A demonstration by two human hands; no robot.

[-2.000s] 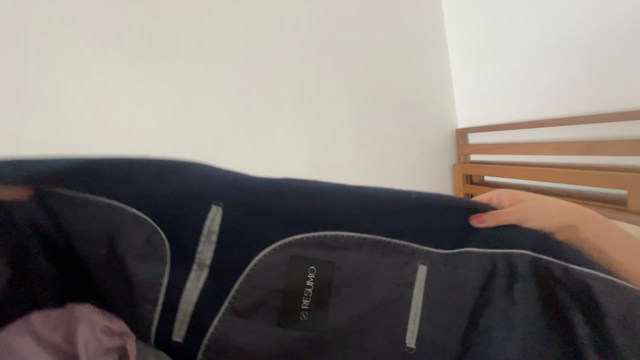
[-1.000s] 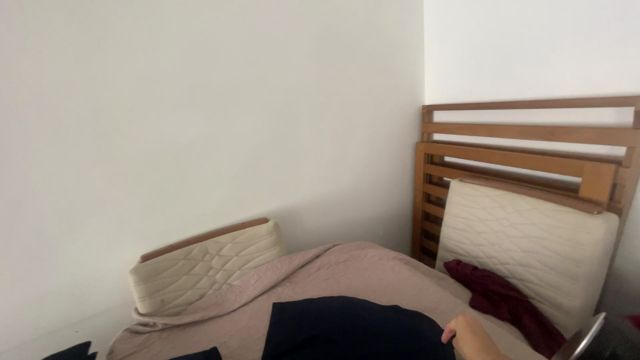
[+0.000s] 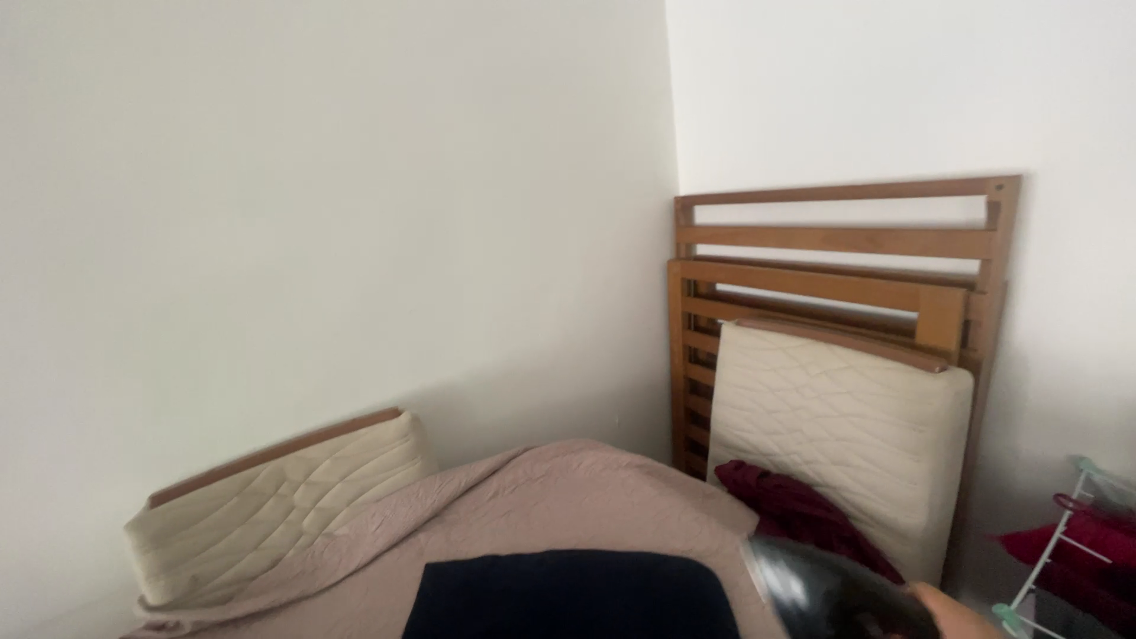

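Note:
At the lower right edge, my right hand [image 3: 954, 611] is closed on a dark glossy object [image 3: 830, 581] with a pale rim, blurred, which looks like a clothes iron. This object is just right of a navy cloth garment [image 3: 568, 593], whose upper part shows at the bottom middle. A dusty-pink cloth [image 3: 568, 501] spreads behind the garment. Most of the garment and its lower part are cut off by the frame. My left hand is out of view.
A cream quilted cushion [image 3: 284, 501] leans by the left wall. Another cream quilted cushion [image 3: 843, 408] stands against wooden slatted panels [image 3: 834, 240], with a maroon cloth [image 3: 803, 515] before it. A drying rack [image 3: 1052, 546] with dark red laundry stands at the far right.
The navy garment, held up with its lining showing two seconds ago, now lies low in view. My right hand has left its edge and taken hold of the dark glossy object. The view has shifted.

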